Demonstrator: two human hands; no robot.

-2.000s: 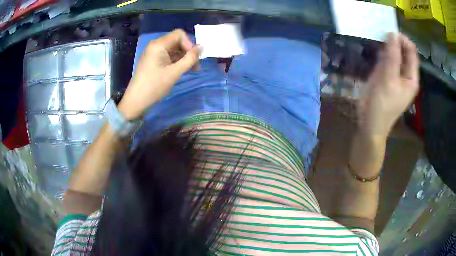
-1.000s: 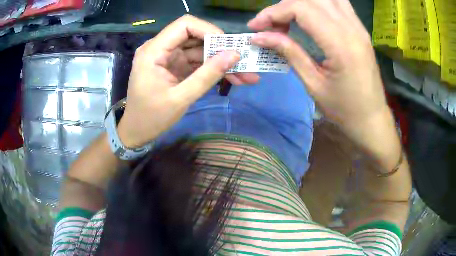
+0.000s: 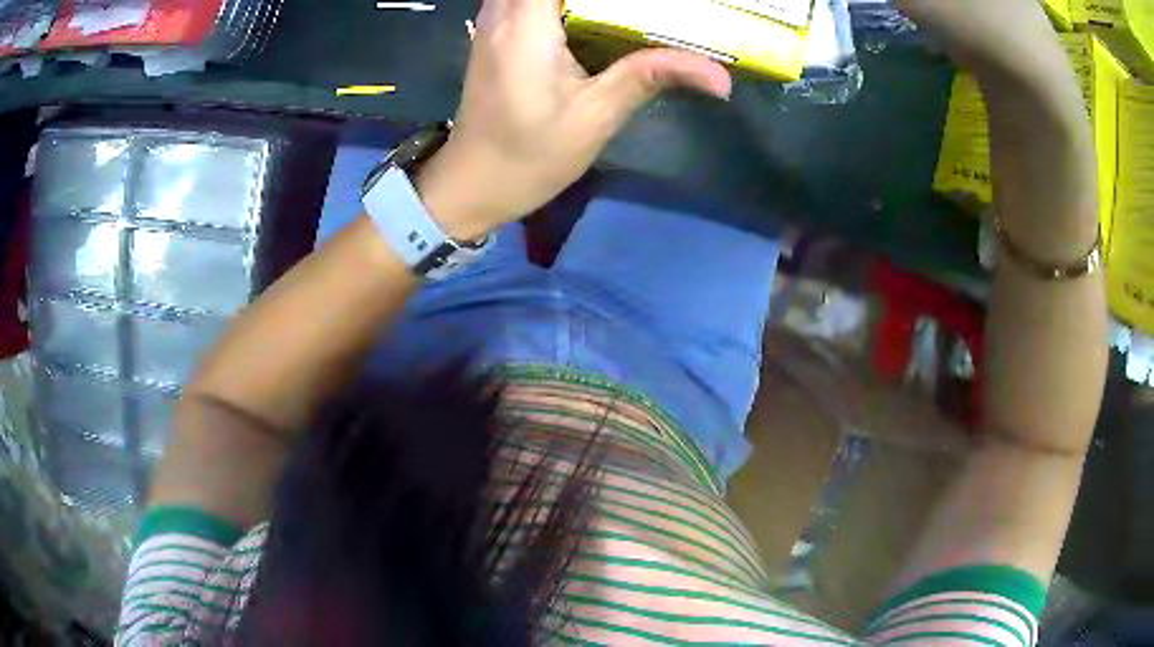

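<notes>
A yellow retail box (image 3: 690,32) lies at the top edge on the dark green bench, partly cut off. It has a pale upper face and a yellow near side. My left hand (image 3: 538,114) is at its left end, thumb stretched along the near edge; the fingers are cut off or hidden. My right hand (image 3: 968,15) is at the top edge, right of the box, mostly out of the picture, so its fingers cannot be seen. A clear polybag (image 3: 829,57) lies against the box's right end. The small white label sheet is not clearly visible.
Clear trays with a red layer (image 3: 152,25) lie at upper left. A compartment tray (image 3: 139,303) is below the bench at left. Yellow boxes (image 3: 1133,190) stand at right. A thin yellow strip (image 3: 366,90) is on the bench. A brown carton (image 3: 785,480) is below at right.
My hands have parted and moved up from over my lap, where they held the printed label sheet. The yellow box is now at my left hand; my right hand has moved up and right.
</notes>
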